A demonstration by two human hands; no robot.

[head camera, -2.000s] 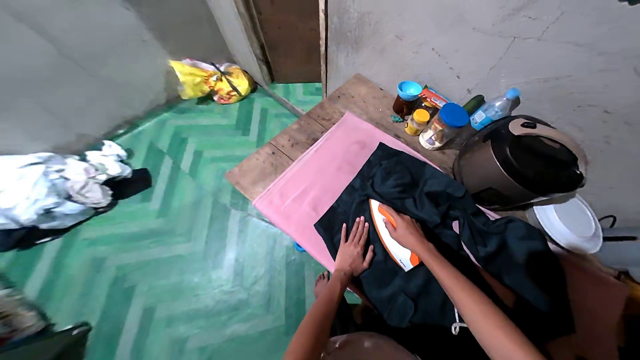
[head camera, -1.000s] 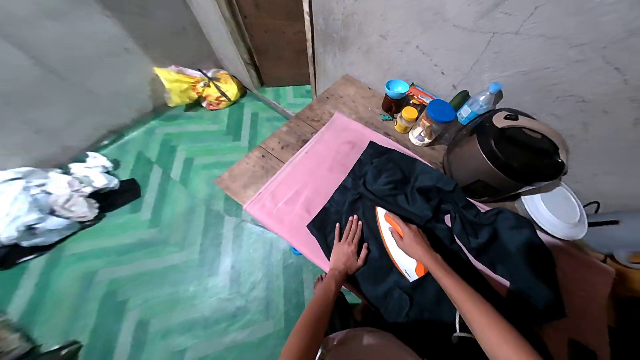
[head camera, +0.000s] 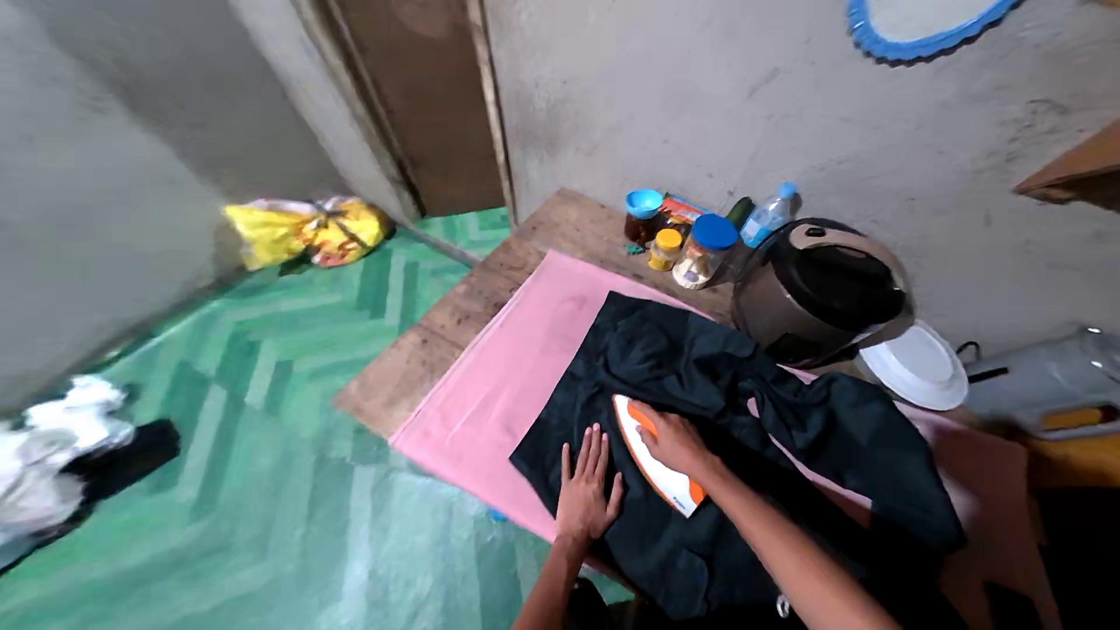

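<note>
A dark, rumpled garment [head camera: 647, 350] lies over a pink cloth [head camera: 490, 376] on a wooden table [head camera: 411, 359]. My right hand [head camera: 672, 439] grips the handle of a white and orange clothes iron [head camera: 652, 464], which rests on the garment with its pointed tip away from me. Just left of the iron, my left hand [head camera: 588, 490] lies palm down on the garment with the fingers spread a little, holding nothing. A white cord end or ring [head camera: 782, 605] shows at the bottom edge of the garment. The iron's soleplate is hidden.
Along the wall stand lidded jars [head camera: 705, 252], a plastic bottle [head camera: 770, 215], a rice cooker [head camera: 822, 293] and a white lid or plate [head camera: 914, 366]. A yellow bag [head camera: 306, 232] sits on the green floor by the doorway. White cloths [head camera: 74, 420] lie at far left.
The view has shifted, with more of the wall showing. The iron stays in my right hand near my left hand; any small slide over the garment is hard to tell.
</note>
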